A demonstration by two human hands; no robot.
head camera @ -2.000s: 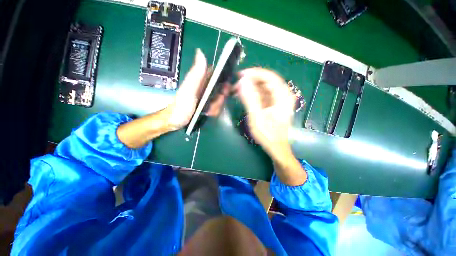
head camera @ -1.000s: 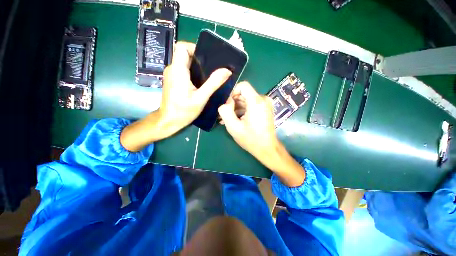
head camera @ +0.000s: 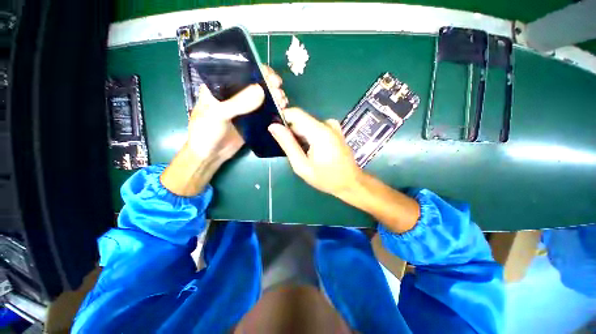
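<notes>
A phone with a glossy black front and thin pale edge is held tilted above the green mat. My left hand grips it from the left, thumb across the front and fingers showing at its right edge. My right hand holds its lower right edge, thumb on the front. An open phone body with a battery lies slanted, partly behind my right hand. Another open body lies partly hidden behind the held phone.
An open phone body lies at the far left. Two black bezel frames overlap at the right. A crumpled white clump lies near the white rail. Dark shelving stands at the left; part of a blue sleeve or smock shows at the lower right.
The phone and both hands have moved up and left in view, and the phone now leans left. The view has turned, uncovering the white clump and more of the slanted body.
</notes>
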